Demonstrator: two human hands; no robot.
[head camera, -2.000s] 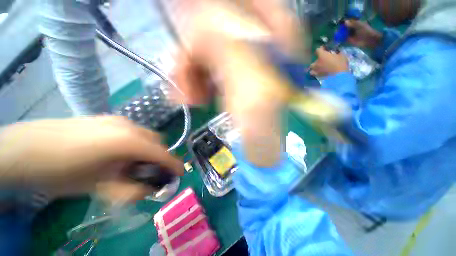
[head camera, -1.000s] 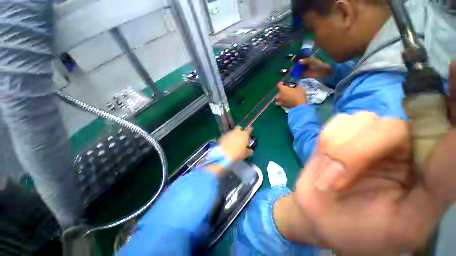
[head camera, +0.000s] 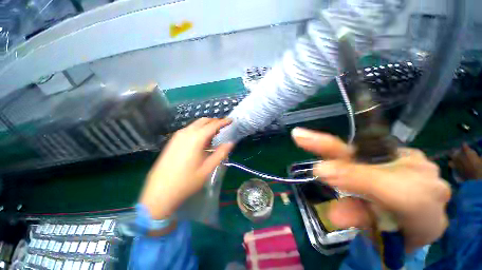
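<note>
The white ribbed duct hose (head camera: 288, 89) slopes from the top right down to my left hand (head camera: 182, 163). My left hand grips its lower end, where it meets a clear flared hood (head camera: 203, 205). The hood hangs below my left hand, partly hidden by it. My right hand (head camera: 394, 195) is blurred and closed around a long tool (head camera: 364, 116). The tool has a dark upper shaft and a blue-dark lower end; its exact kind is unclear. The right index finger points left, apart from the hose. A thin metal gooseneck (head camera: 269, 176) curves between the hands.
A silver metal tray (head camera: 317, 240) with a yellow sponge lies behind my right hand. A round cup (head camera: 255, 198) and pink pad (head camera: 274, 248) lie between the hands. Component trays (head camera: 68, 245) are at lower left, dark parts trays behind. Another person's hand (head camera: 467, 162) shows at right.
The view has swung left. My left hand has moved from over the metal tray to the hose end and now grips it. My right hand still holds the long tool.
</note>
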